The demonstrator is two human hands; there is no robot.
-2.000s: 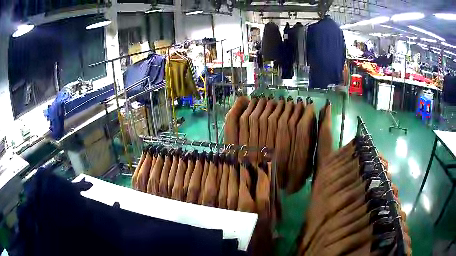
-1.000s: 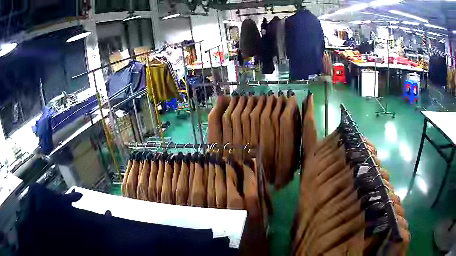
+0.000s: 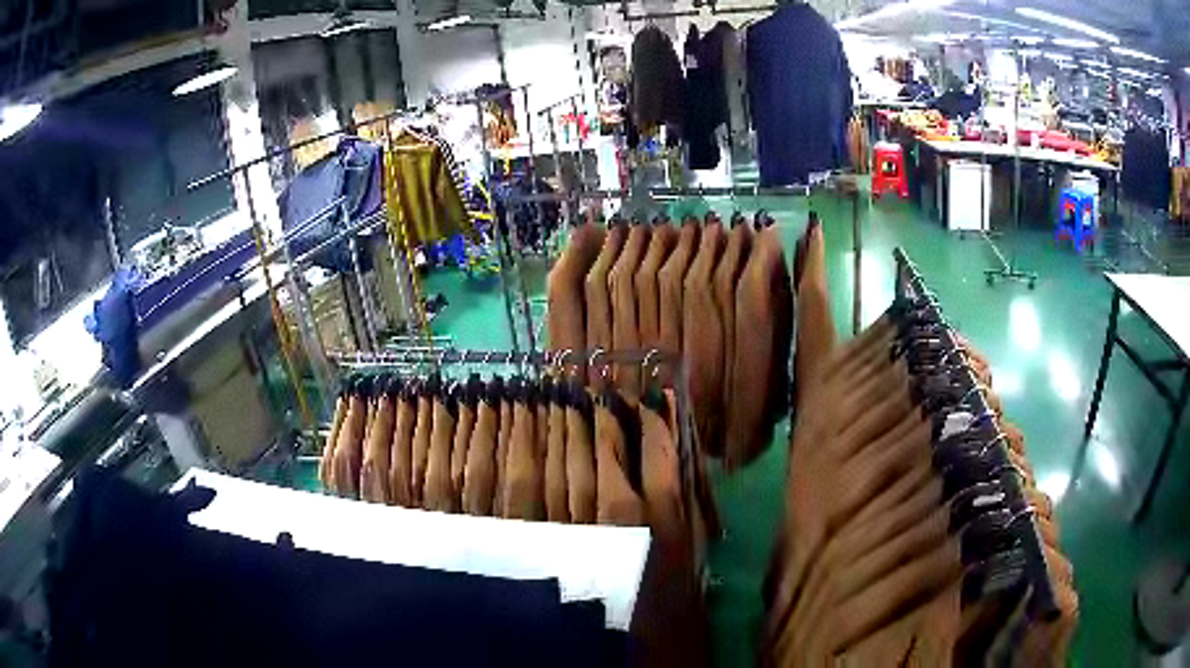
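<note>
No hand of mine shows in the head view. Nearest in front of me at the lower left, a dark navy garment pile (image 3: 326,594) lies on a white-topped table (image 3: 431,519). Its left part is a taller rumpled heap, and its right part is flatter with a stepped edge near the table's right end. The bottom of the pile is cut off by the picture's edge.
Tan-brown jackets (image 3: 483,457) hang on a rail behind the table. More tan jackets (image 3: 705,326) hang further back, and a long row (image 3: 874,496) runs along a rail (image 3: 972,392) at the right. A white table (image 3: 1155,307) stands far right.
The view has turned to the right since the first frame, so racks and table sit further left, and it has dipped slightly since the second. The navy pile looks unchanged.
</note>
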